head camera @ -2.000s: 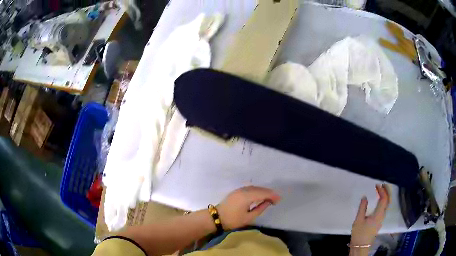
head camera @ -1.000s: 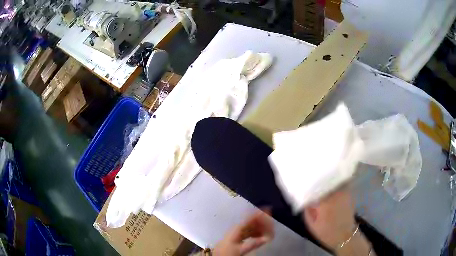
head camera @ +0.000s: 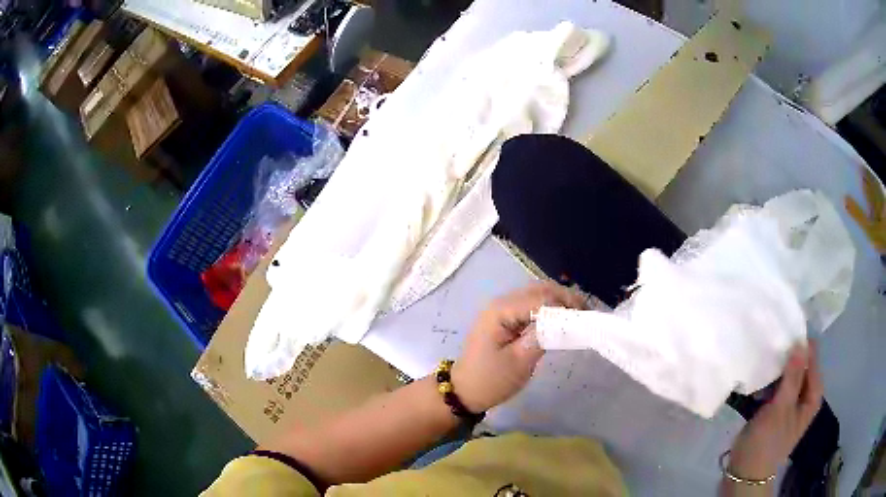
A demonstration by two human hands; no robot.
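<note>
A crumpled white garment piece (head camera: 714, 311) is held up between my hands above the black padded sleeve board (head camera: 583, 214) and hides much of its middle. My left hand (head camera: 510, 345) pinches the narrow left end of the piece. My right hand (head camera: 787, 408) grips its lower right edge, near the right end of the board. A thin white piece behind it at the right may be part of the same cloth or another one; I cannot tell. More white garment pieces (head camera: 418, 165) lie along the table's left side.
The beige board support (head camera: 670, 116) runs under the sleeve board across the white table (head camera: 466, 383). A brown carton (head camera: 311, 388) and a blue basket (head camera: 209, 223) with clear bags stand left. Mustard-yellow strips (head camera: 868, 212) lie at the right edge.
Both hands were empty at first; my right hand then lifted the white piece over the board. Now my left hand also holds its end. The view has shifted left and down.
</note>
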